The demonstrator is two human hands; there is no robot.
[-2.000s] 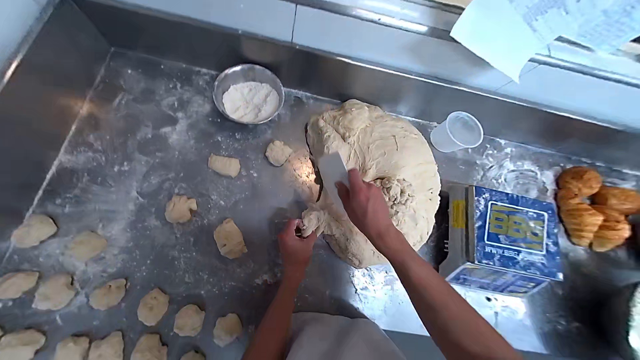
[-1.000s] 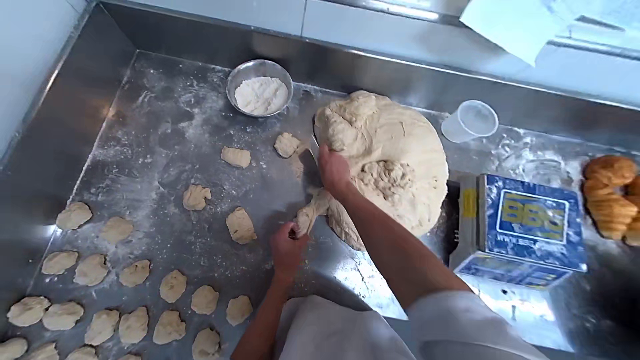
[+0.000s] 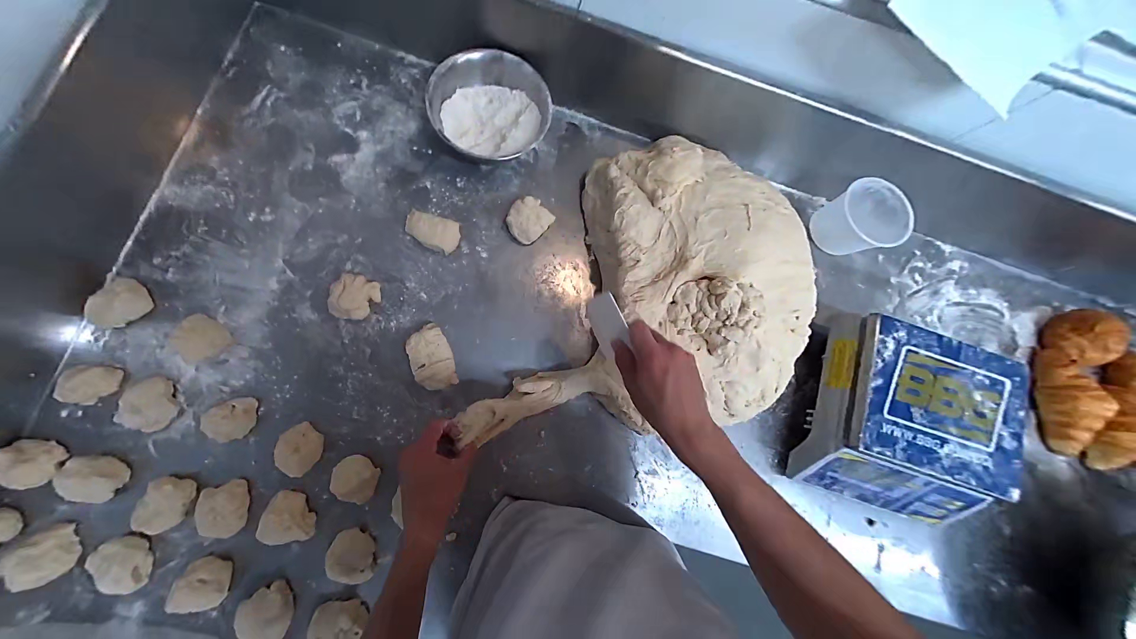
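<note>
A large mound of dough [image 3: 710, 275] lies on the steel work surface, with a rope of dough [image 3: 532, 397] stretched from its lower left edge. My left hand [image 3: 437, 470] grips the free end of that rope. In my right hand [image 3: 661, 377] is a flat dough scraper [image 3: 607, 321], its blade at the mound's left edge above the base of the rope. Left of the mound lie several small dough pieces [image 3: 431, 357], and many more [image 3: 224, 508] are spread over the lower left.
A metal bowl of flour [image 3: 490, 105] stands near the back wall. Right of the mound are a clear plastic cup [image 3: 862, 216], a blue box-like scale [image 3: 945, 408] and baked croissants [image 3: 1074, 399]. White paper [image 3: 985, 44] hangs at the upper right.
My left hand has moved away from the mound, and the dough strip between them is longer. My right hand with the scraper has come down toward the base of the strip.
</note>
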